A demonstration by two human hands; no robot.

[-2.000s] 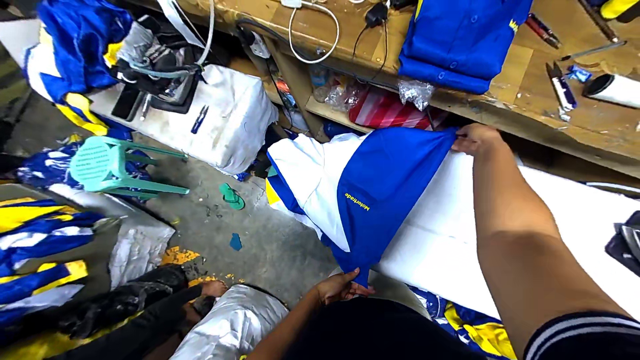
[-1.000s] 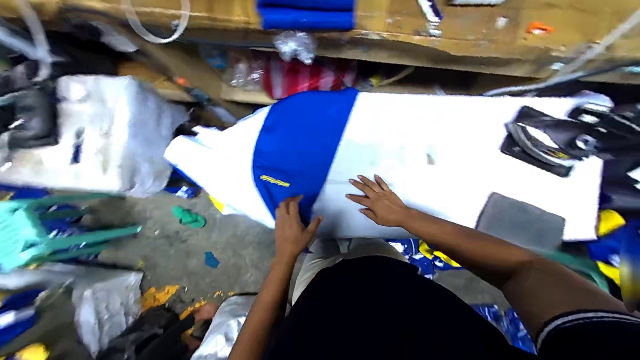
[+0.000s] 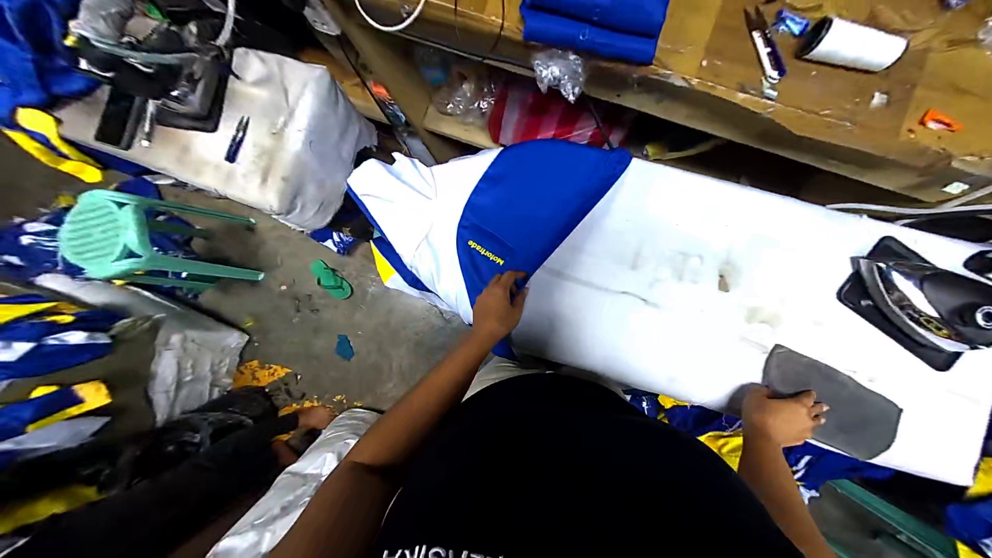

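A blue and white garment [image 3: 535, 201] with small yellow lettering lies over the left end of a white padded ironing board [image 3: 659, 294]. My left hand [image 3: 500, 306] pinches the near edge of its blue part between thumb and fingers. At the board's near edge, my right hand [image 3: 783, 416] rests with bent fingers at the left side of a dark grey flat pad [image 3: 837, 403]; whether it grips the pad cannot be told. A black electric iron [image 3: 922, 302] sits on a dark rest at the board's right end.
Behind the board runs a wooden workbench [image 3: 721, 85] with folded blue cloth [image 3: 593, 27], a small thread snipper [image 3: 766, 54] and a white roll [image 3: 852, 45]. Leftward are another padded board [image 3: 287, 132], a green plastic stool [image 3: 116, 232] and green slippers [image 3: 332, 279]. Another person's hand [image 3: 314, 418] shows lower left.
Two seconds ago both my hands held the blue part by its edges. My right hand, flat on the board one second ago, has moved right to the grey pad. My left hand stays at the garment.
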